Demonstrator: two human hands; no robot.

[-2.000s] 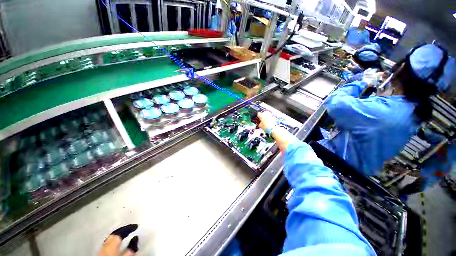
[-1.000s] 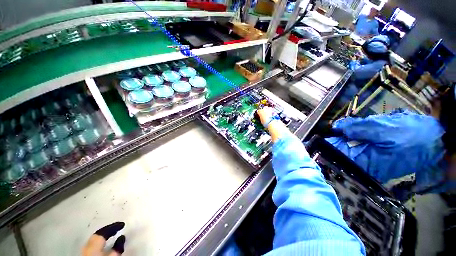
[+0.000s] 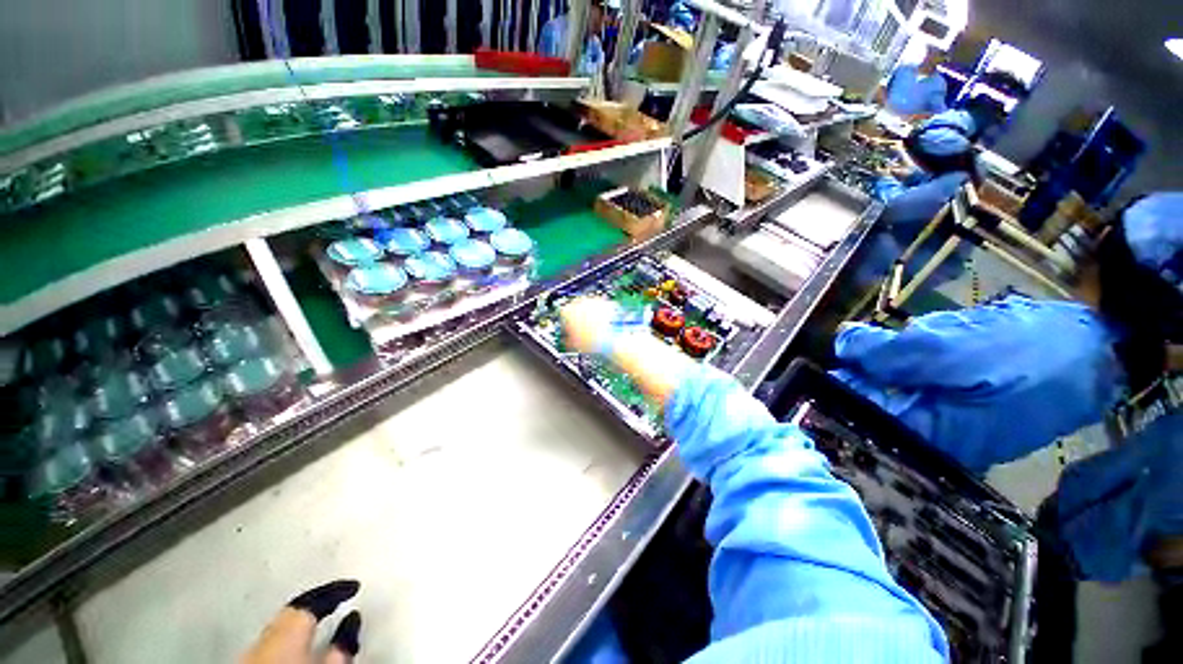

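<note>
A green circuit board (image 3: 610,370) lies in a dark board carrier (image 3: 571,371) on the conveyor rails, right of centre. Orange-copper rings with dark centres (image 3: 697,340) stand on its right part. My right hand (image 3: 593,324) is over the board's left part, with a light band at the wrist; its fingertips are small and blurred, so I cannot tell whether it holds anything. My left hand (image 3: 318,625) is at the bottom edge, partly cut off, with black finger cots, thumb and finger apart and empty, over the whitish surface.
Clear trays hold pale-blue-topped round parts (image 3: 430,266) and teal-topped ones (image 3: 195,402) on the green shelf. A small brown box (image 3: 633,209) is behind the board. A black frame stack (image 3: 908,519) stands at right, beside a person in a blue smock (image 3: 992,376).
My right hand has moved left across the board from near its middle, uncovering the copper rings. The blue cord has swung left. My left hand stays low, with little change.
</note>
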